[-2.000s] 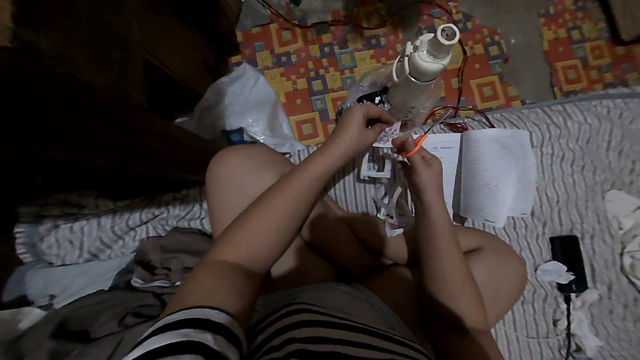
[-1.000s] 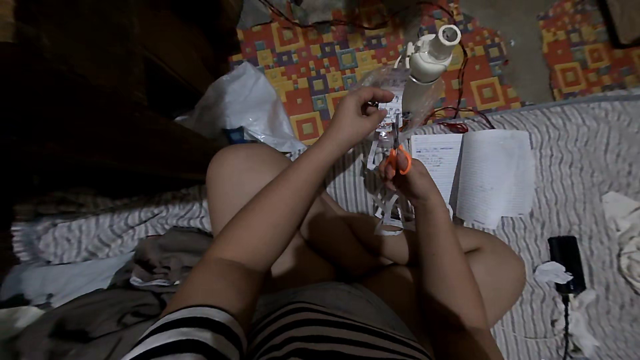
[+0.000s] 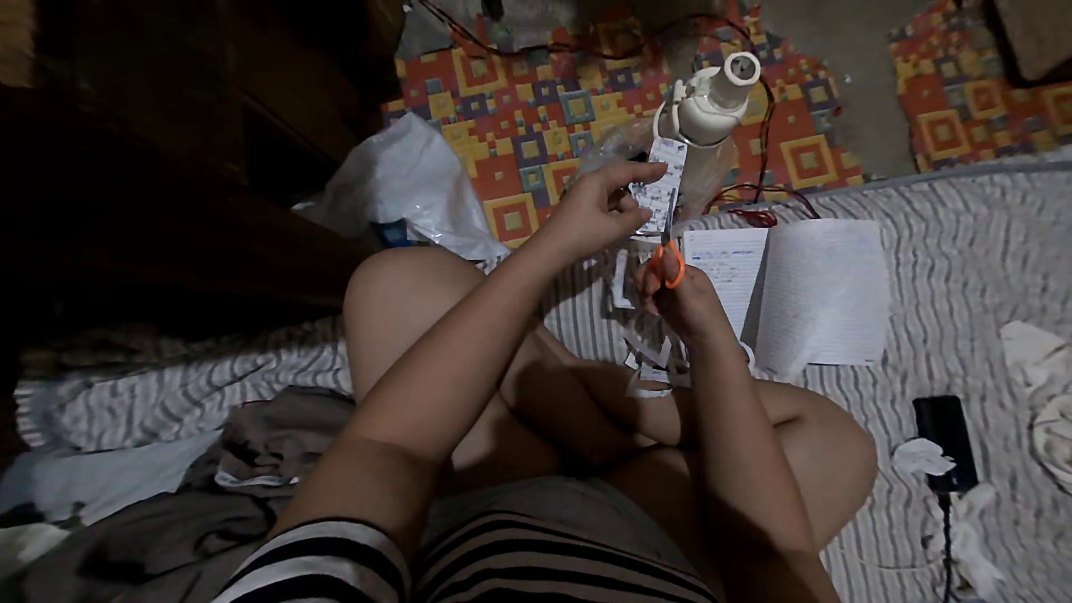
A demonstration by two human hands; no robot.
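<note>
My left hand (image 3: 605, 208) holds a printed paper strip (image 3: 662, 186) between its fingers and thumb. Just below and to the right, my right hand (image 3: 682, 293) grips orange-handled scissors (image 3: 675, 266), whose blades point up beside the lower edge of the strip. How far the blades are apart cannot be told. Beneath the hands, white paper scraps (image 3: 653, 360) lie over my crossed legs and the striped cloth. An open lined notebook (image 3: 825, 293) with writing is to the right of my right hand.
Beyond my hands stands a white bottle-like object (image 3: 712, 105) with a round top. A white plastic bag (image 3: 410, 180) sits to the left. A black phone (image 3: 945, 440) with a cable lies at the right on the striped cloth (image 3: 946, 251). Red and black wires (image 3: 766, 151) run across the patterned mat.
The paper strip in my left hand now shows upright and flatter to view, higher than before. The scissors have turned from slanting right to pointing upward.
</note>
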